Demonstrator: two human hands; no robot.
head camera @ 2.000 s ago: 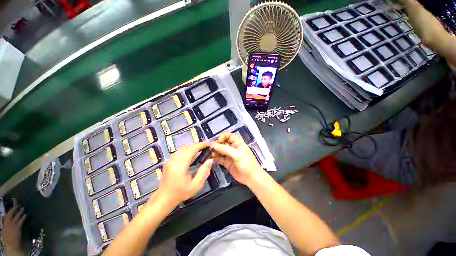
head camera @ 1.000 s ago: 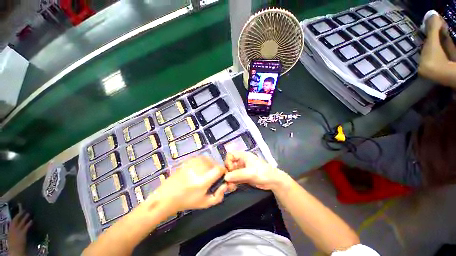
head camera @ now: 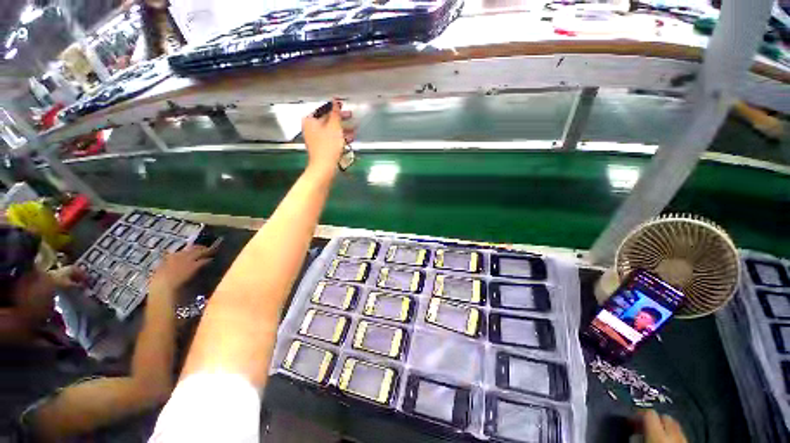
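The translucent blister tray lies in front of me with rows of phone housings. The left ones have cream end strips, the right column is all black. One pocket in the third column holds no housing. My left hand is stretched forward over the conveyor, closed on a small dark thing, probably a phone housing mostly hidden by the hand. My right hand is cut off at the bottom right edge, below the pile of small metal parts; its grip cannot be told.
A smartphone leans on the desk fan at right. The green conveyor crosses behind the tray, under a loaded shelf. A neighbour's arm works at another tray at left. More trays stand far right.
The view has turned left and up. My hands have parted: the left has gone out over the conveyor, the right has moved to the parts pile. The third column now shows a bare pocket.
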